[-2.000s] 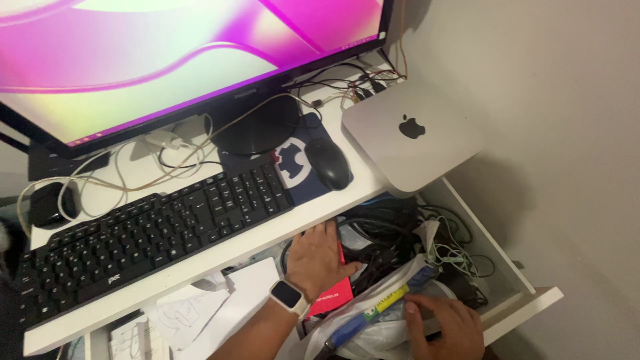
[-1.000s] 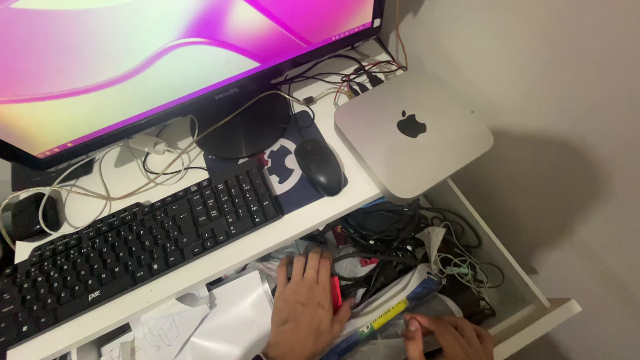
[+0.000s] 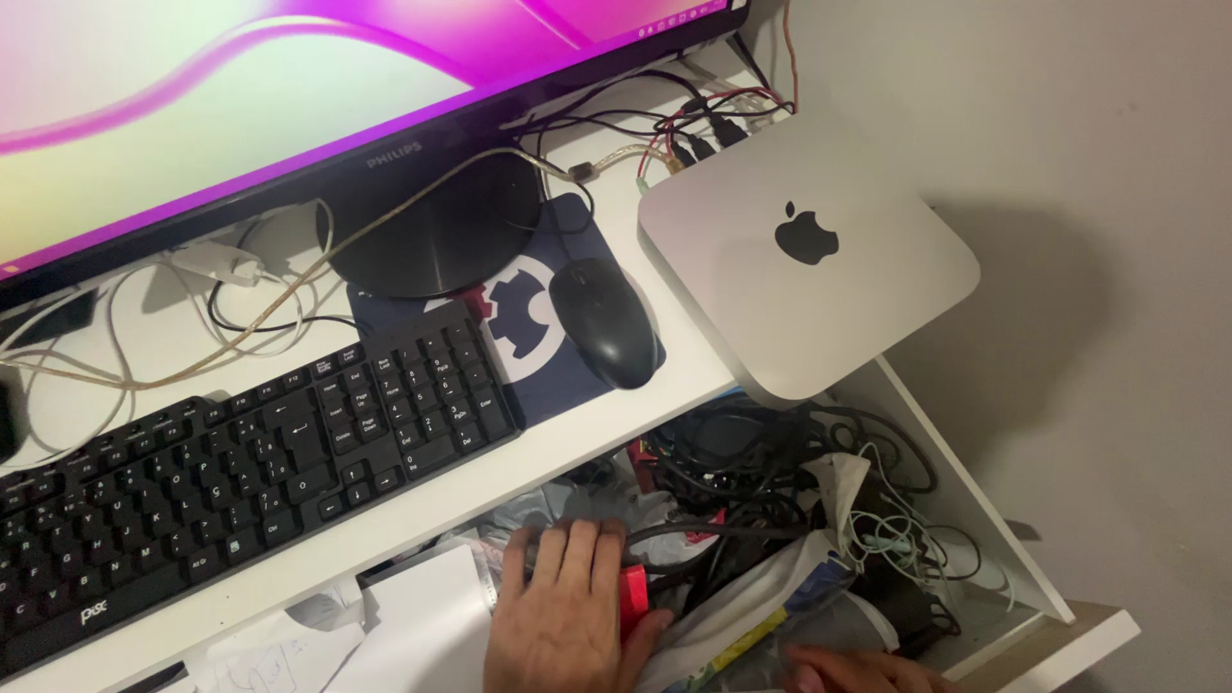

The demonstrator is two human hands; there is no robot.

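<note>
Palm down inside a pulled-out white drawer point(image 3: 972, 491), my left hand point(image 3: 563, 611) lies over a red item point(image 3: 633, 597) and the papers beside it; what is under the palm is hidden. At the bottom edge, my right hand point(image 3: 861, 669) is partly cut off, its fingers by a plastic package with a yellow and blue print point(image 3: 751, 640); whether it grips the package cannot be seen. Behind the hands lie tangled black cables point(image 3: 731, 452) and a thin pale cable point(image 3: 881, 534). White papers point(image 3: 414, 616) fill the drawer's left part.
Above the drawer, the white desk point(image 3: 616, 414) holds a black keyboard point(image 3: 241, 481), a black mouse point(image 3: 602, 322) on a dark blue mouse pad point(image 3: 549, 395), a silver Apple Mac mini point(image 3: 808, 260) at the desk's right edge, and a Philips monitor point(image 3: 385, 58) with loose cables. A grey wall stands right.
The wrist with the watch, seen two seconds ago, is now out of view. My right hand has moved lower in the frame, and more of the package shows beside it.
</note>
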